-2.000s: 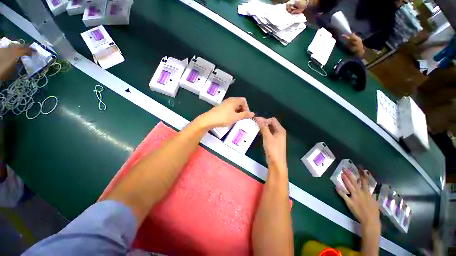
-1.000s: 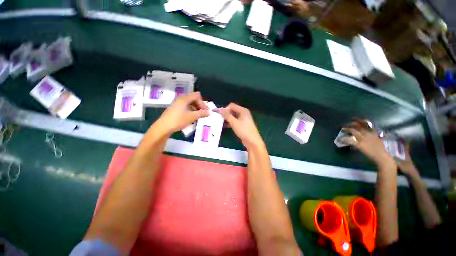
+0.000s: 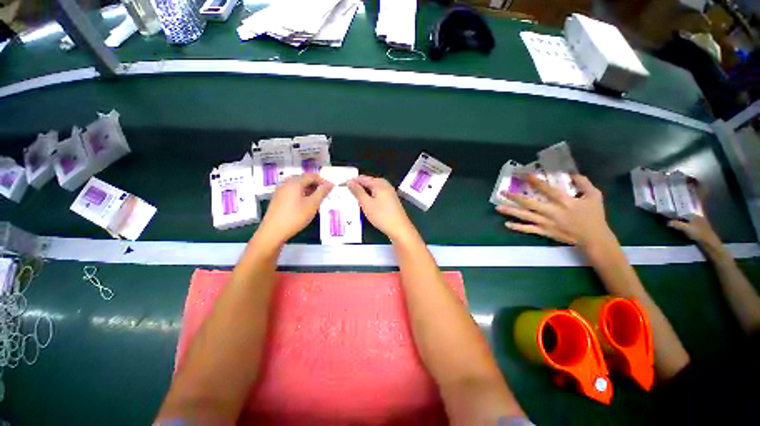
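Observation:
A white retail box point(image 3: 340, 223) with a purple rectangle stands in front of me at the belt's near rail, its white top flap point(image 3: 339, 175) raised. My left hand point(image 3: 297, 202) pinches the flap's left side with its fingertips. My right hand point(image 3: 380, 202) pinches the right side. Three similar boxes point(image 3: 236, 198) stand close together just left of my left hand. Another box point(image 3: 426, 180) lies tilted to the right of my right hand.
A pink foam mat point(image 3: 333, 341) lies under my forearms. Orange tape dispensers point(image 3: 583, 354) stand at right. Another person's hand point(image 3: 558, 212) covers boxes on the belt; a further hand point(image 3: 696, 229) touches boxes far right. More boxes point(image 3: 83, 158) and looped cords point(image 3: 21, 324) are at left.
The view has turned and levelled. The lone box at right now sits nearer my right hand. The other person's hand has come closer along the belt. My hands still hold the box's flap.

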